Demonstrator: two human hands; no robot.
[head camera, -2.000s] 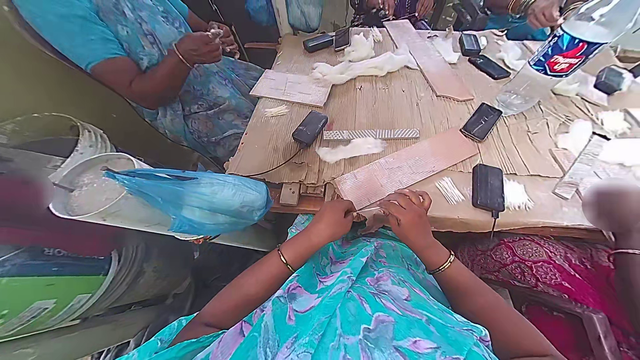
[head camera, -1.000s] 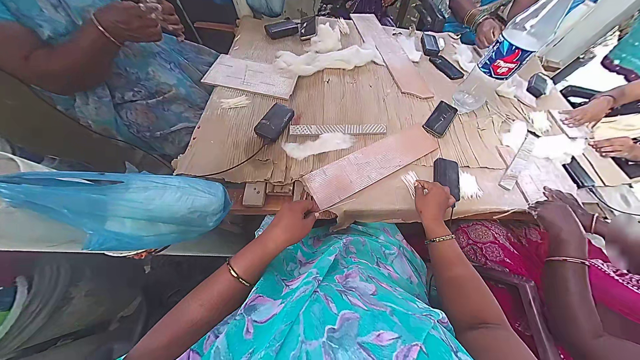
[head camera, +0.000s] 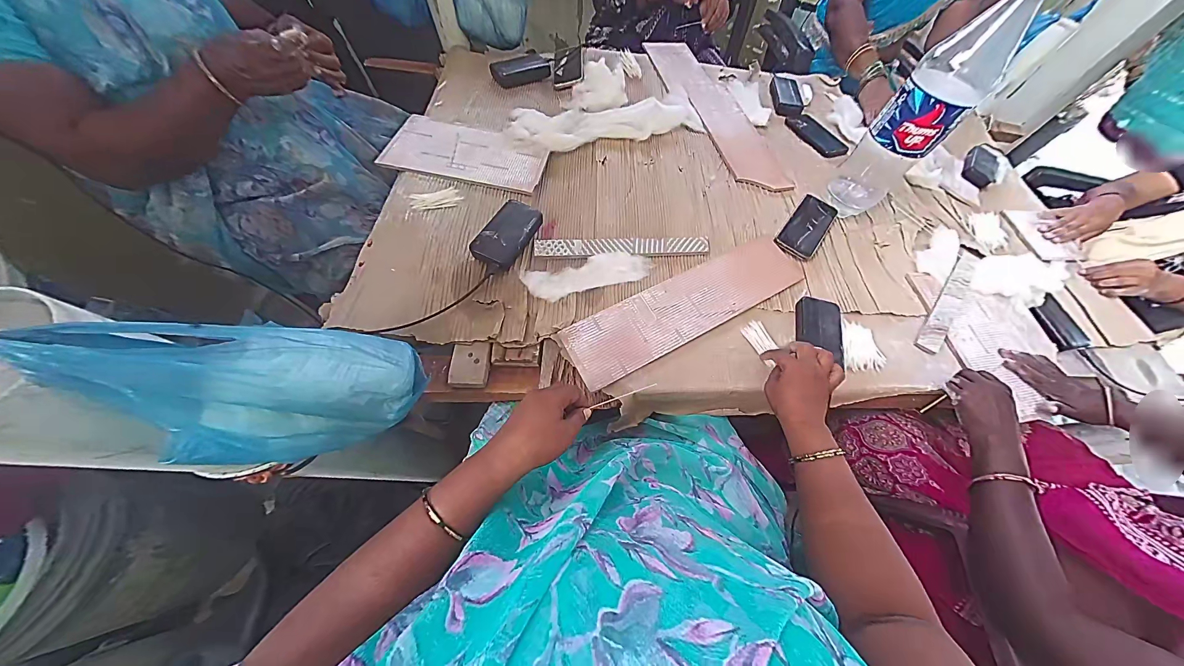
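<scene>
My left hand (head camera: 548, 423) pinches a thin stick (head camera: 622, 397) at the table's near edge, its far end pointing right. Beside it lies a long pinkish ridged board (head camera: 680, 313), slanting up to the right. My right hand (head camera: 803, 379) rests by a small bundle of thin white-tipped sticks (head camera: 760, 339), its fingers at their lower ends; whether it grips any cannot be told. Just above that hand is a black box-shaped device (head camera: 820, 327), with more white sticks (head camera: 863, 346) to its right. White cotton (head camera: 586, 276) and a patterned strip (head camera: 621, 247) lie beyond the board.
Cardboard (head camera: 592, 203) covers the table. A plastic bottle (head camera: 911, 120), a black phone (head camera: 807, 227) and a corded black box (head camera: 506, 235) stand or lie on it. At left, a blue plastic bag (head camera: 296, 388) rests over a light surface. Other people's hands are at the left, right and far sides.
Two seconds ago my hands were close together at the table edge. My right hand has moved right to the white sticks, while my left stays near the board's lower end. The view has shifted right.
</scene>
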